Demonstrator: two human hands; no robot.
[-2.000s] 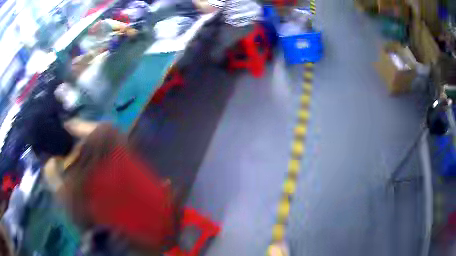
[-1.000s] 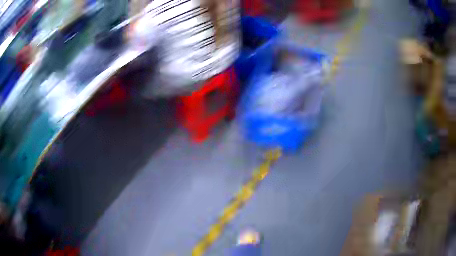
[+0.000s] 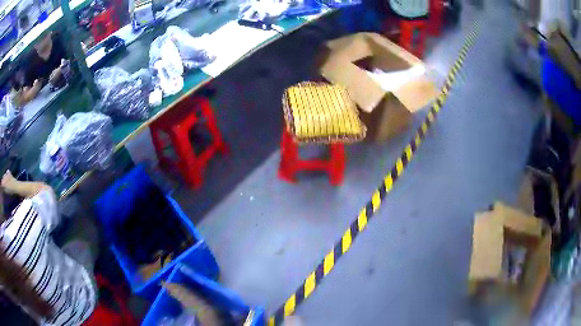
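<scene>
Neither of my hands can be made out in the picture. Nearest in front of me are two blue crates at the lower left. One blue crate holds a dark pile and a brown piece. The other blue crate is cut off by the bottom edge, with brown and pale things in it. A red stool with a yellow woven cushion stands ahead on the grey floor. An open cardboard box with white material inside stands behind it.
Yellow-black tape crosses the floor. A green workbench with plastic bags runs along the left. A person in a striped top sits at lower left. A red stool stands by the bench. A cardboard box stands at right.
The view has moved forward along the aisle. The striped-top person and blue crates have shifted to the lower left. The cushioned stool and open cardboard box have come into view. The picture is sharper.
</scene>
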